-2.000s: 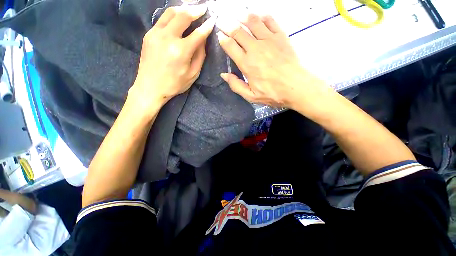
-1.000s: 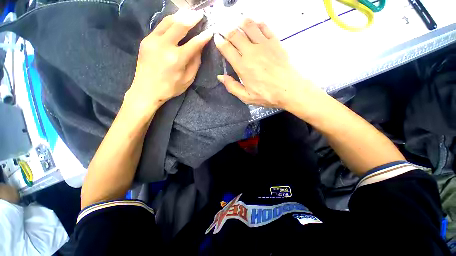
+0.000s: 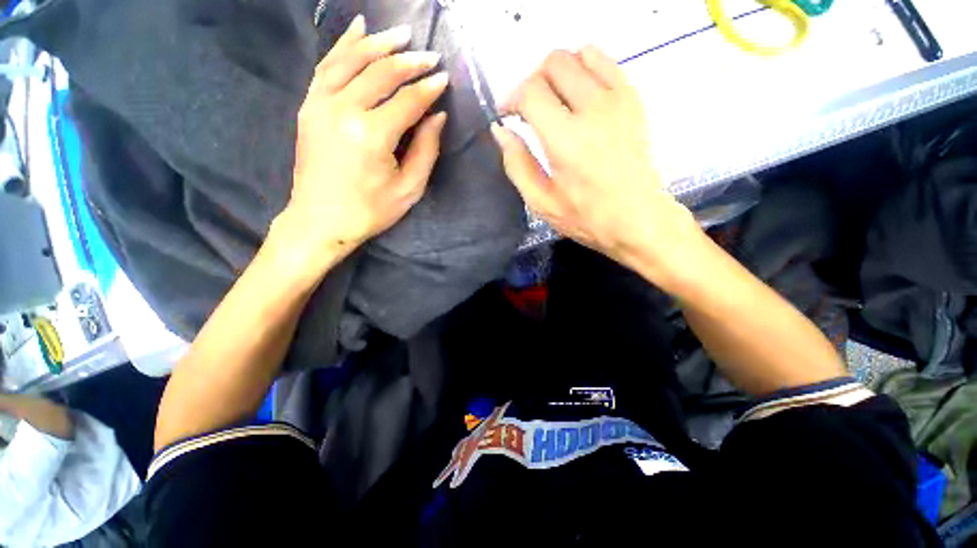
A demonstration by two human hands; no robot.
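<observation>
A large dark grey garment piece lies heaped over the table's left part and hangs over its front edge. My left hand rests on the cloth, palm down, fingers spread, gripping nothing that I can see. My right hand is at the cloth's right edge. Its thumb and forefinger pinch that edge, where a thin whitish strip runs up toward the top of the picture. The needle area is out of view or washed out by light.
The white table has a ruler tape along its front edge. Yellow-and-green-handled scissors and a slim black tool lie at the upper right. Dark cloth hangs below. A neighbour's white sleeve shows at lower left. A blue bin is at lower right.
My left fingers have opened from their pinch near the machine and lie flatter on the cloth. My right thumb and forefinger have closed on the cloth edge, and the whitish strip shows more.
</observation>
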